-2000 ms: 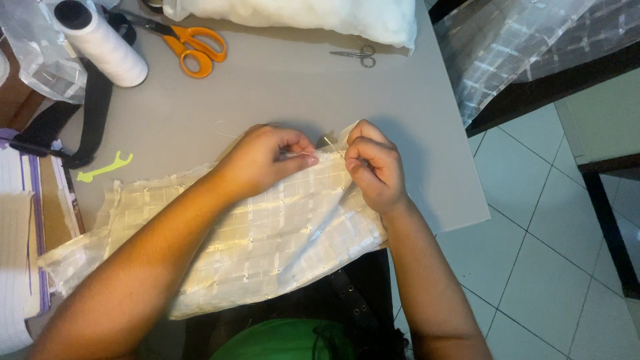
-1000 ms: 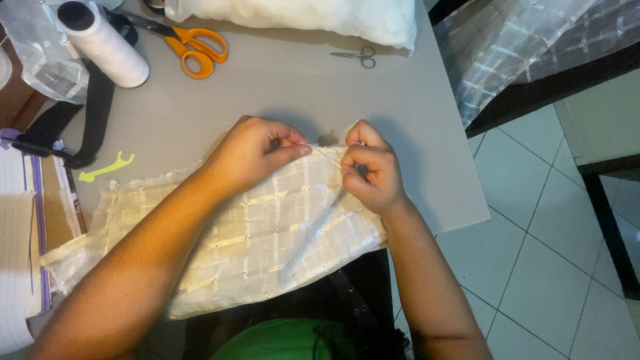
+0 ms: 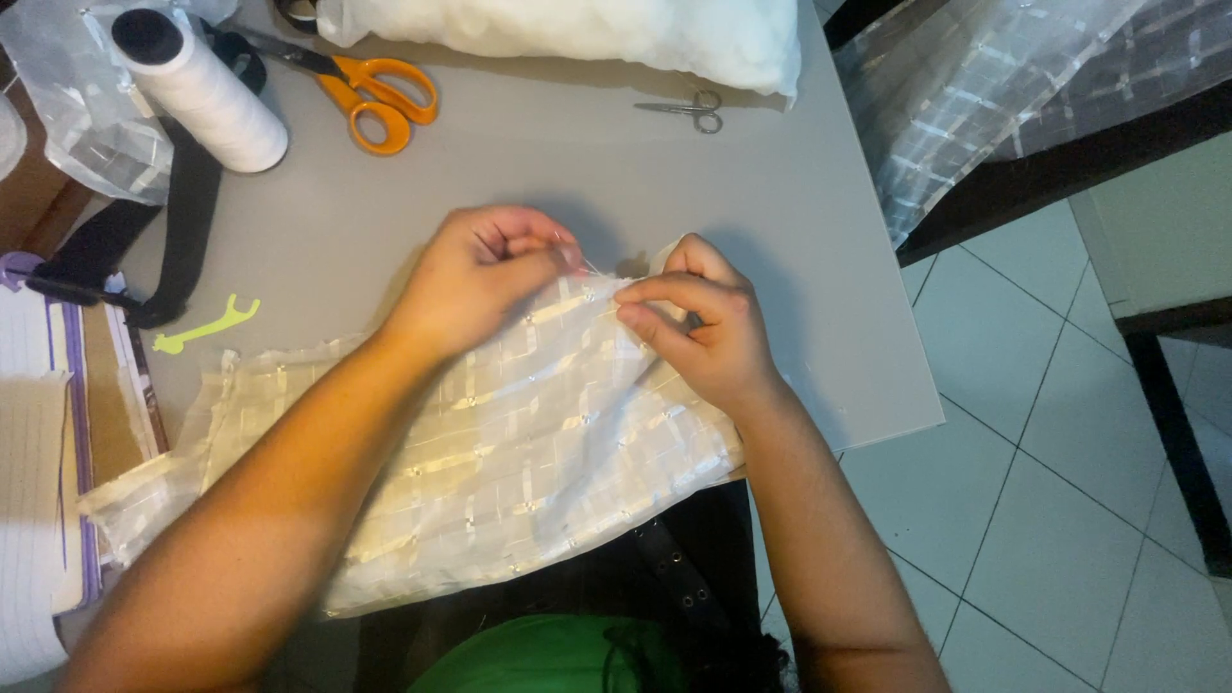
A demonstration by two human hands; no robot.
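Note:
A sheer white fabric piece (image 3: 500, 443) with a woven check pattern lies over the table's front edge and reaches toward my body. My left hand (image 3: 491, 279) pinches at its upper edge, with a thin pale thread running from the fingertips to the cloth. Close on the right, my right hand (image 3: 703, 322) grips the top corner of the same fabric between thumb and fingers. Whether a needle is between the fingers cannot be made out. The two hands are a short gap apart.
Orange-handled scissors (image 3: 380, 101), a white thread cone (image 3: 202, 91), a black strap (image 3: 188, 221) and a yellow-green plastic piece (image 3: 207, 325) are at left. Small metal scissors (image 3: 688, 110) lie below a white stuffed cushion (image 3: 577, 34). Notebooks (image 3: 72, 414) sit at the left edge.
My left hand has shifted slightly at the fabric's edge, and its fingers have changed position around the thread. My right hand stays at the corner.

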